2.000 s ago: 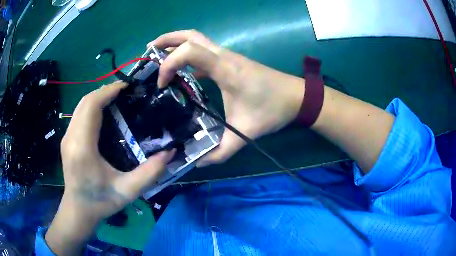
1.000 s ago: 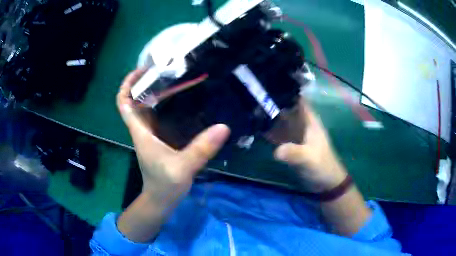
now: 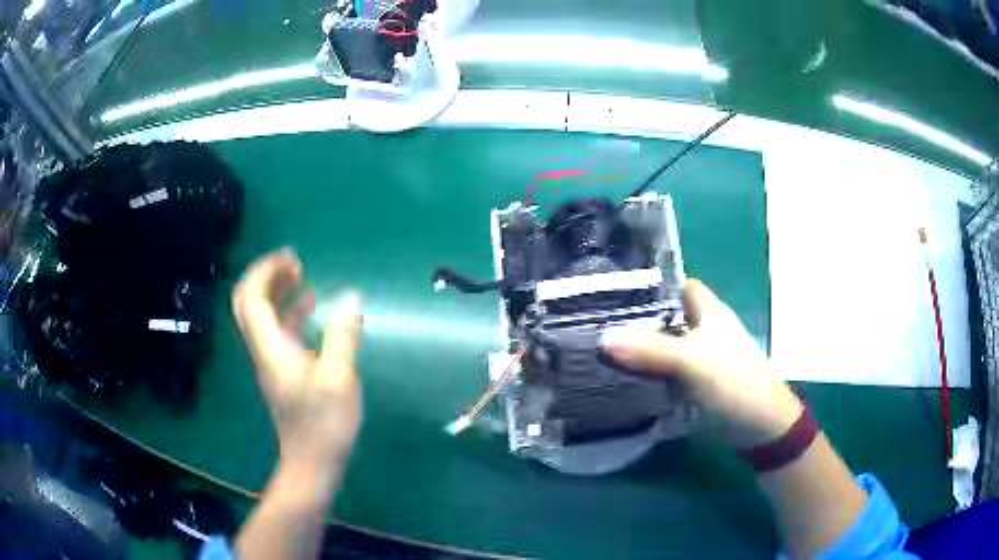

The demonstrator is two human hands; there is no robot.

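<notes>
The open white-cased unit (image 3: 515, 405) lies on the green bench mat, with a black inner cover (image 3: 597, 377) and a white strip across it. A round white base (image 3: 597, 454) shows under its near edge. A short black lead (image 3: 471, 283) sticks out left, a multicolour lead (image 3: 490, 396) with a white plug lies lower left, and a red lead (image 3: 553, 175) extends from the top. My right hand (image 3: 701, 366) holds the unit's right side, thumb on the cover. My left hand (image 3: 301, 350) is blurred, empty, fingers apart, left of the unit.
Black parts (image 3: 131, 263) are heaped at left. Another white-cased unit (image 3: 367, 55) on a round white base stands at the far side. A white sheet (image 3: 854, 263) and a separate red wire (image 3: 939, 328) are at right. A black cable (image 3: 685, 151) runs up right from the unit.
The unit has gone from being held up in both hands to lying on the mat, turned upright in view. My left hand has let go and moved left. The view has shifted, showing the bench's far side.
</notes>
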